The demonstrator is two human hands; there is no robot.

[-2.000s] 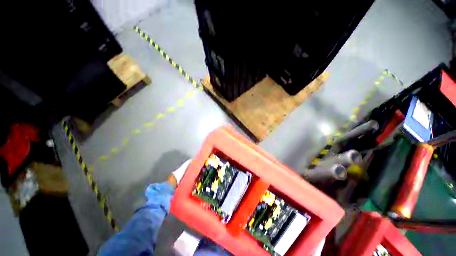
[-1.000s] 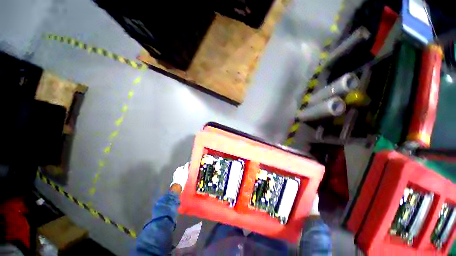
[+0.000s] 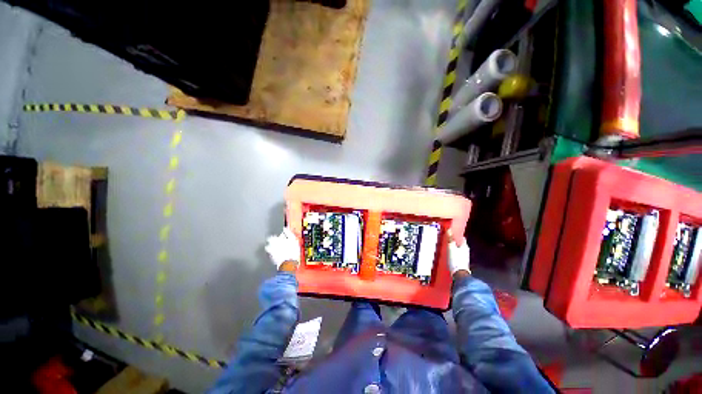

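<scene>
A red-orange foam tray (image 3: 370,285) is held level in front of my body, with a dark edge showing along its back and front. It has two pockets, with a circuit board (image 3: 332,239) in the left one and another circuit board (image 3: 409,248) in the right one. My left hand (image 3: 285,248), in a white glove, grips the tray's left end. My right hand (image 3: 459,255), also in a white glove, grips its right end. The fingers under the tray are hidden.
Another foam tray (image 3: 581,246) with circuit boards sits at the right by the green bench (image 3: 670,85). Black crates (image 3: 185,46) stand on a wooden pallet (image 3: 308,73) ahead. White rolls (image 3: 473,119) lie under the bench side. A stool (image 3: 658,352) is lower right.
The held tray has turned to lie nearly straight across in front of me, and both gloved hands now show at its ends. The view has turned, with the pallet shifting left and up.
</scene>
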